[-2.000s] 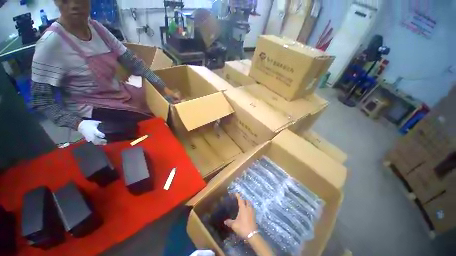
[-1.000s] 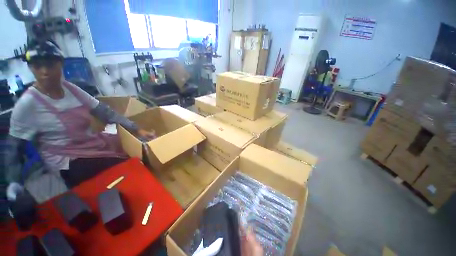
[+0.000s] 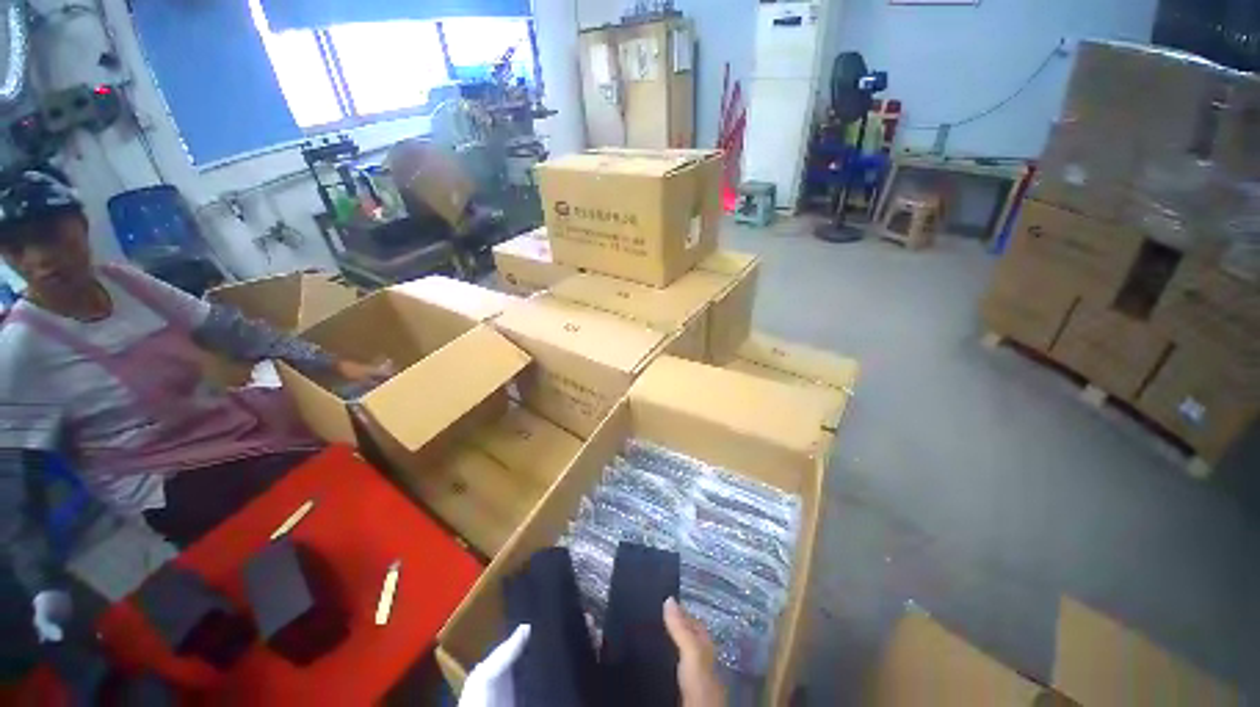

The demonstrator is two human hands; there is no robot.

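Two black parts are held side by side at the bottom centre, over the large carton [image 3: 811, 532]. My left hand [image 3: 493, 673], in a white glove, holds the left black part [image 3: 549, 622]. My right hand [image 3: 695, 666], bare, holds the right black part [image 3: 643, 622]. Both hands are partly cut off by the lower edge. Rows of bagged parts [image 3: 705, 532] lie in the carton. On the red table cover [image 3: 415, 532] stand more black parts [image 3: 281, 597] and two pale strips [image 3: 388, 593].
A coworker [image 3: 145, 373] sits at the left, one arm in an open carton [image 3: 449, 387]. Sealed cartons [image 3: 629, 214] are stacked behind the large carton. Open carton flaps [image 3: 967, 663] show at the lower right. Palletised cartons [image 3: 1078, 290] stand at the far right.
The view has swung right and up. My right hand has left the carton's contents; two black parts are now held apart in both hands. The coworker's gloved hand has moved away from the table parts.
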